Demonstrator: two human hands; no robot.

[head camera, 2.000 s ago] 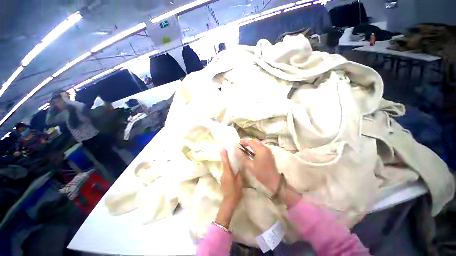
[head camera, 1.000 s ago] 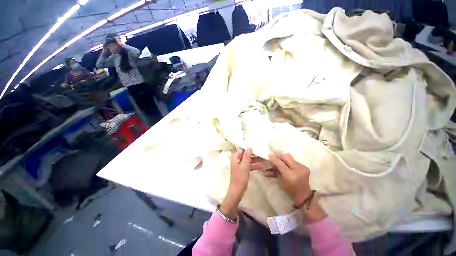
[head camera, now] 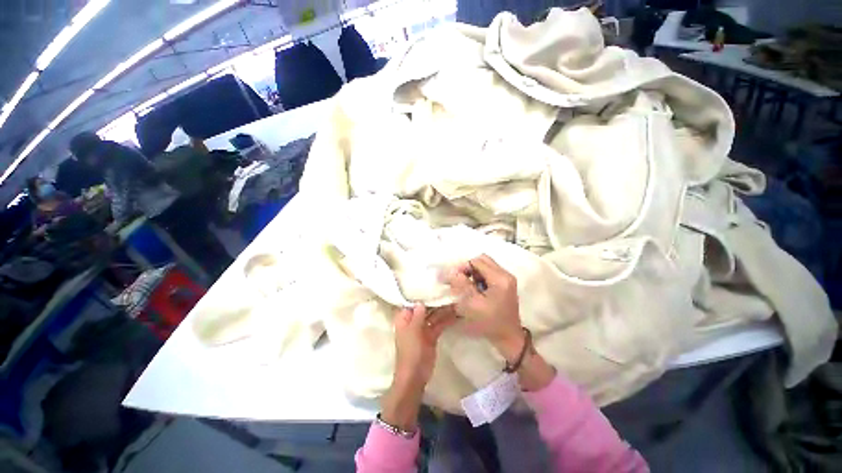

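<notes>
A large heap of cream jacket cloth (head camera: pixel 609 175) lies on the white-topped table (head camera: pixel 175 379). My left hand (head camera: pixel 417 337) pinches a folded cream edge low in the middle of the heap. My right hand (head camera: pixel 487 297) is just to its right, at the same edge, with small dark snips (head camera: pixel 476 276) between its fingers; only a short part of them shows. A white care label (head camera: pixel 490 399) hangs below my right wrist. My fingertips are partly hidden by cloth and glare.
A long cream sleeve (head camera: pixel 780 286) hangs over the table's right side. The table's pointed corner is at lower left. A red stool (head camera: pixel 172 300), blue bins and dark clothing stand left. Two people are behind at the left. Another table (head camera: pixel 757 65) is at the back right.
The view has swung left and back since one second ago. My right hand has turned over the edge and the dark snips show again. The standing person at the left now bends forward, arms lowered.
</notes>
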